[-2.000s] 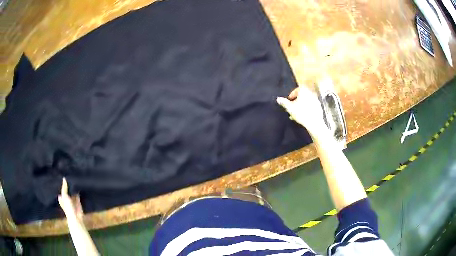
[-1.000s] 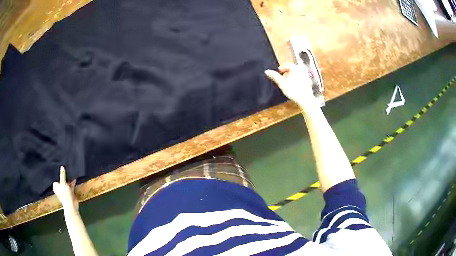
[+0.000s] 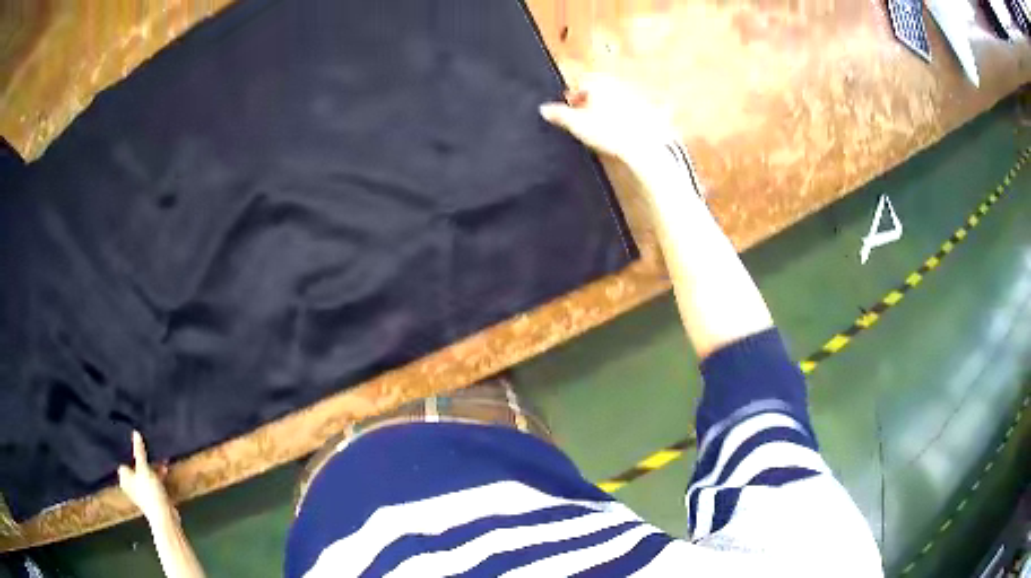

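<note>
A large black fabric panel (image 3: pixel 373 169) lies over the table, with wrinkles in its middle and left part. My right hand (image 3: pixel 611 119) is at the panel's right edge, thumb over the cloth; whether it pinches the edge cannot be told. My left hand (image 3: pixel 141 483) lies at the panel's near left edge, index finger stretched out on the cloth. The metal weight (image 3: pixel 685 169) is mostly hidden behind my right wrist and forearm.
The worn brown wooden table (image 3: pixel 780 124) has its near edge running from lower left to upper right. A small gridded card (image 3: pixel 908 27) and a pale curved strip (image 3: pixel 958 36) lie at the far right. The green floor has yellow-and-black tape (image 3: pixel 866 320).
My right hand has moved up along the panel's right edge, away from the near corner, which is now uncovered. The weight is now mostly hidden. My left hand stays at the near left edge.
</note>
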